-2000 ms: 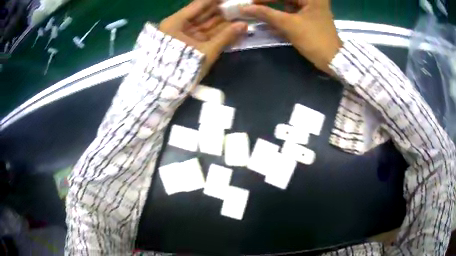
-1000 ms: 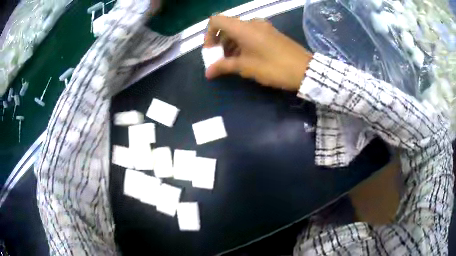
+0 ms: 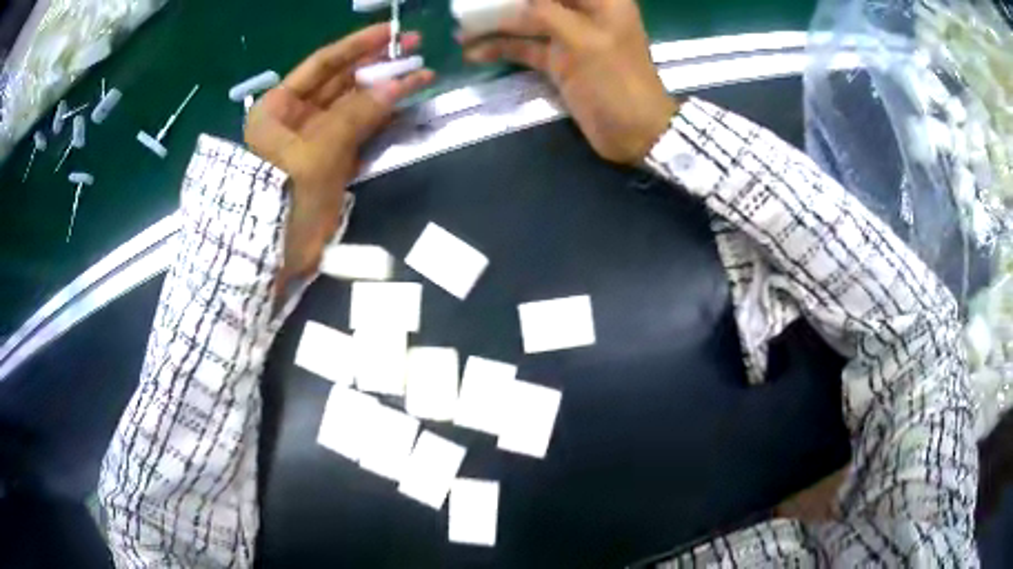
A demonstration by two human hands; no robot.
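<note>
My left hand (image 3: 322, 106) is over the rail at the top and holds a white stemmed insert (image 3: 391, 71) by its head, the thin stem pointing up. My right hand (image 3: 594, 72) is to its right and holds a white housing (image 3: 489, 12) between thumb and fingers, near the top edge. The housing and the insert are apart. Another white piece shows at the top edge above the stem, partly cut off. Several white housings (image 3: 557, 323) lie loose on the black worktop (image 3: 667, 445), some touching or overlapping.
Several stemmed inserts (image 3: 153, 142) lie on the green belt (image 3: 133, 211) at the left. A pale heap (image 3: 56, 56) is at the upper left. A curved pale rail (image 3: 133, 267) borders the worktop. A clear bag (image 3: 878, 133) and a heap of white pieces (image 3: 989, 222) are at the right.
The view has shifted. My left hand, nearly out of view a second ago, now shows with a stemmed insert. My right hand has moved from over the worktop to the top edge with a housing.
</note>
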